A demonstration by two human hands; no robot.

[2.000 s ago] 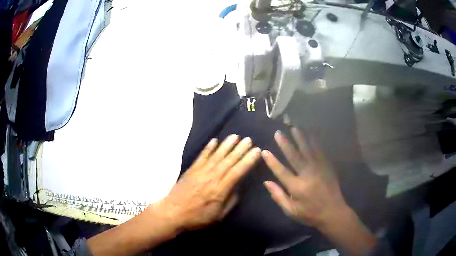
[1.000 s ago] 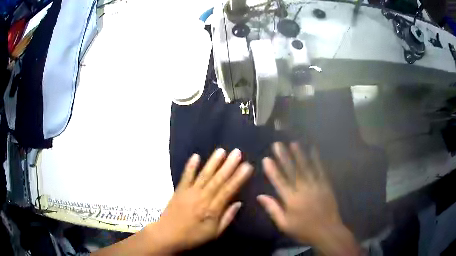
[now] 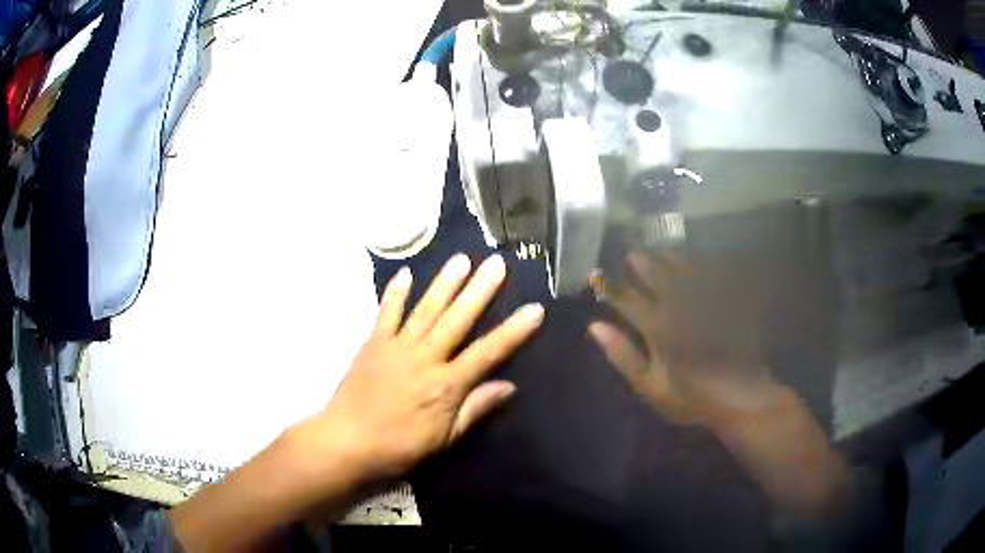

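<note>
A dark garment panel [image 3: 562, 432] lies under the head of a white industrial sewing machine [image 3: 756, 97]. The presser foot and needle [image 3: 528, 252] show small under the head, in front of the dark cloth. My left hand [image 3: 421, 373] lies flat on the panel's left part, fingers spread, fingertips just below left of the needle. My right hand [image 3: 691, 362] is blurred, to the right of the needle, over the cloth, with its fingers apart near the white guard [image 3: 576, 205]. A white rounded piece [image 3: 408, 178] stands left of the head.
A stack of pale blue-grey and dark cut pieces [image 3: 127, 162] lies at the table's left edge. Ruler marks [image 3: 162, 467] run along the front edge of the white table [image 3: 248, 292]. A short blue tube [image 3: 437, 50] shows behind the head.
The left hand has moved forward, closer to the needle. The right hand has moved up and right. The panel's lower part now shows farther right, uncovering table at the front edge.
</note>
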